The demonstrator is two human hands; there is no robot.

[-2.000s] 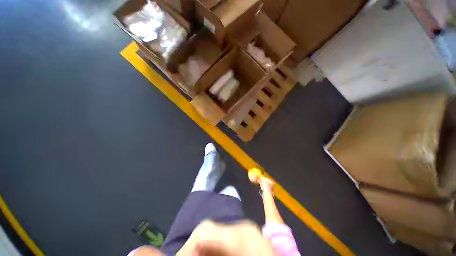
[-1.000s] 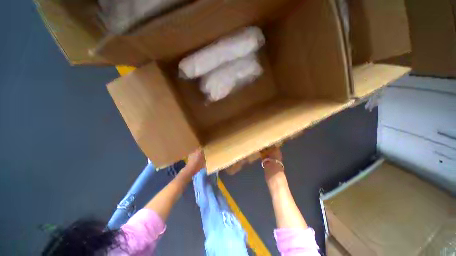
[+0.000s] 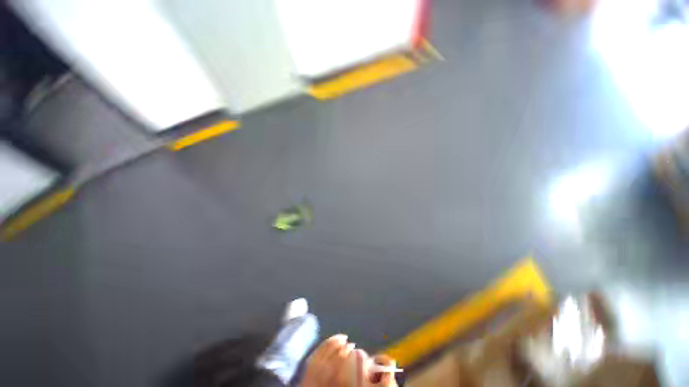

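Note:
My left hand (image 3: 326,364) and my right hand (image 3: 380,372) are close together at the bottom edge, blurred and partly cut off. A small, thin white thing (image 3: 389,369) sticks out to the right at my right hand; its shape is too blurred to name, and I cannot tell which hand holds it. The fingers look bent. What lies between or under the hands is hidden.
Grey floor (image 3: 423,196) with a green floor mark (image 3: 288,220). White walls or panels (image 3: 347,30) with yellow floor edging stand at the upper left. Blurred open cardboard boxes (image 3: 491,355) lie beyond a yellow line (image 3: 461,314) at the lower right. A light-blue trouser leg and white shoe show below.
The view has turned away from the open box, which was close in front with both hands at its near edge. The boxes are now at the lower right, and the hands are together.

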